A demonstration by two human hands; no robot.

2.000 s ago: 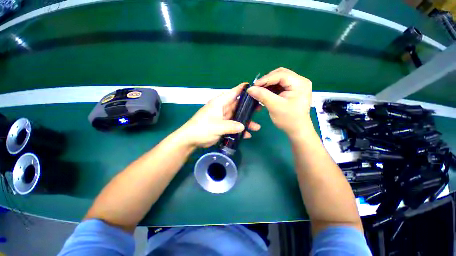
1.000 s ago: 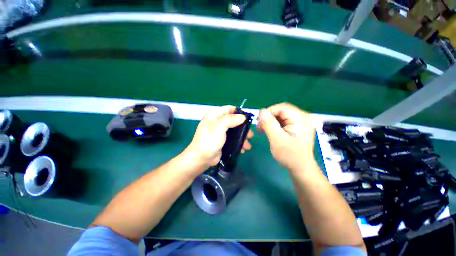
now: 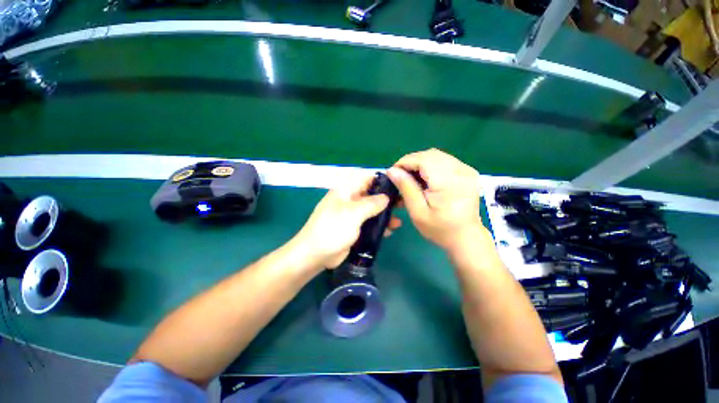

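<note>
A dryer head [image 3: 352, 310] with a silver ring face and dark centre hole rests on the green bench, its face towards me. A black handle [image 3: 369, 242] extends from it, away from me. My left hand [image 3: 344, 223] is wrapped around the handle, thumb on top near its far end. My right hand [image 3: 438, 194] has thumb and fingertips pinched at the handle's far end. The fingers cover that end, so what they pinch, and any lead wires there, are hidden.
Waiting heads [image 3: 45, 281] stand at the left, wires hanging. A grey-black display unit [image 3: 206, 191] with blue lit digits is at the left centre. A handle parts pile [image 3: 607, 268] lies on a white sheet at the right. A green conveyor [image 3: 315, 118] runs beyond the bench.
The white wire tip seen between my hands is now hidden. My right fingers have closed onto the handle's far end. The head's ring face has turned more towards me.
</note>
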